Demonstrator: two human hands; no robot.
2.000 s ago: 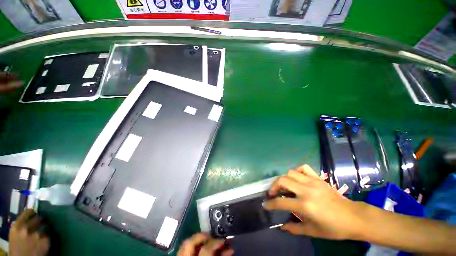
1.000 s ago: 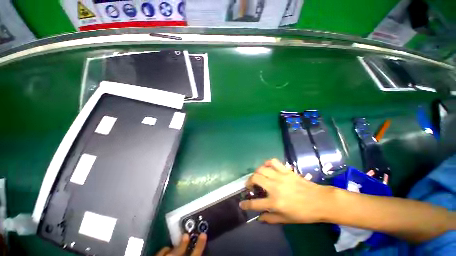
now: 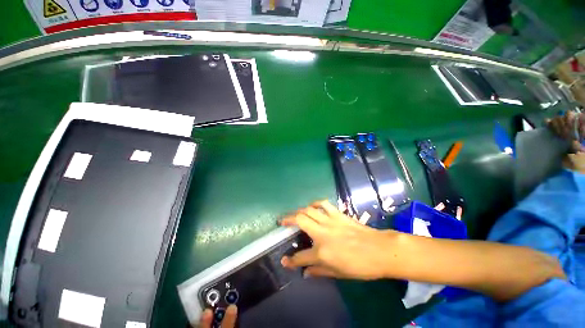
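A dark tablet back cover [image 3: 301,307] lies on a white backing sheet [image 3: 240,252] at the bottom centre, partly cut off. A glossy black camera trim strip [image 3: 256,280] lies along its upper edge, lens rings at the left end. My right hand [image 3: 330,243] holds the strip's right end between thumb and fingers and hides that end. My left hand [image 3: 219,318] is mostly below the picture's edge. Two of its fingertips touch the lens cluster; its grip cannot be told.
An inner-side-up cover [image 3: 112,218] lies left on white sheet; more covers [image 3: 179,90] lie behind. Loose trim strips [image 3: 356,176], a thin silver tool [image 3: 402,164], an orange-handled tool [image 3: 453,154] and a blue parts bin [image 3: 439,224] are right. Another person's hands [image 3: 568,131] show far right.
The view has shifted right, so bench items appear further left. The neighbour's hand at left has left view; hands at far right have appeared. My hands remain at the strip's two ends.
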